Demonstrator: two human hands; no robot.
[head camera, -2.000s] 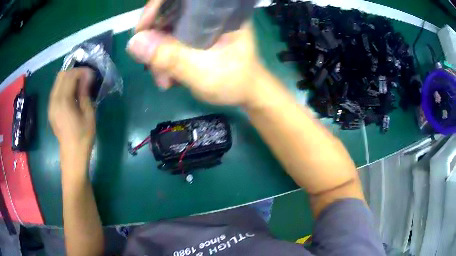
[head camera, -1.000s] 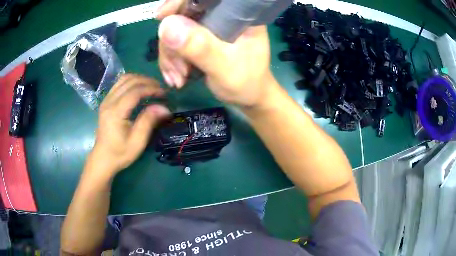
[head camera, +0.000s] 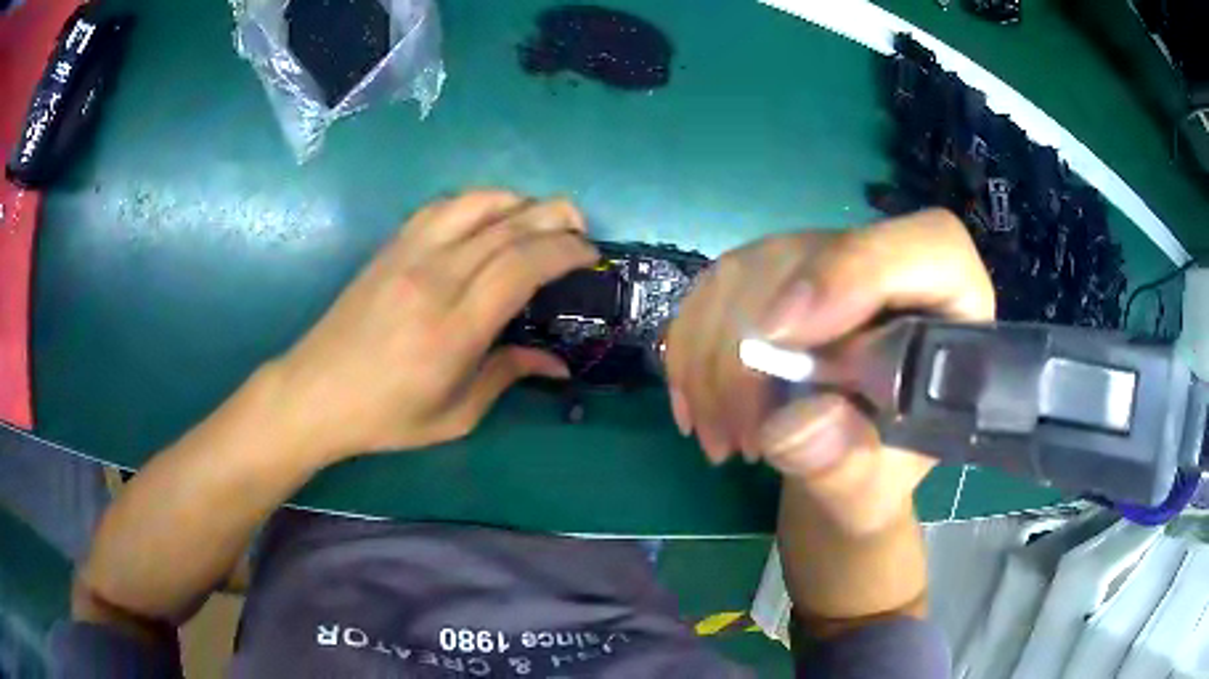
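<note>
A black device housing lies open side up on the green work surface, with a speckled circuit board, a dark block and a thin red wire showing. My left hand grips the housing's left end between thumb and fingers. My right hand is closed around a grey-black electric screwdriver held over the housing's right side. The driver points left, and my fingers cover the housing's right end. Whether the driver's tip touches the housing cannot be told.
A clear plastic bag with black contents lies at the upper left, and a loose screw pile at the top centre. A black finished unit is at far left by a red mat. Small black plastic parts are heaped at right.
My left hand has moved right onto the housing's left end. My right hand has brought the screwdriver down to the housing's right side. The view has shifted, and the screw pile now shows.
</note>
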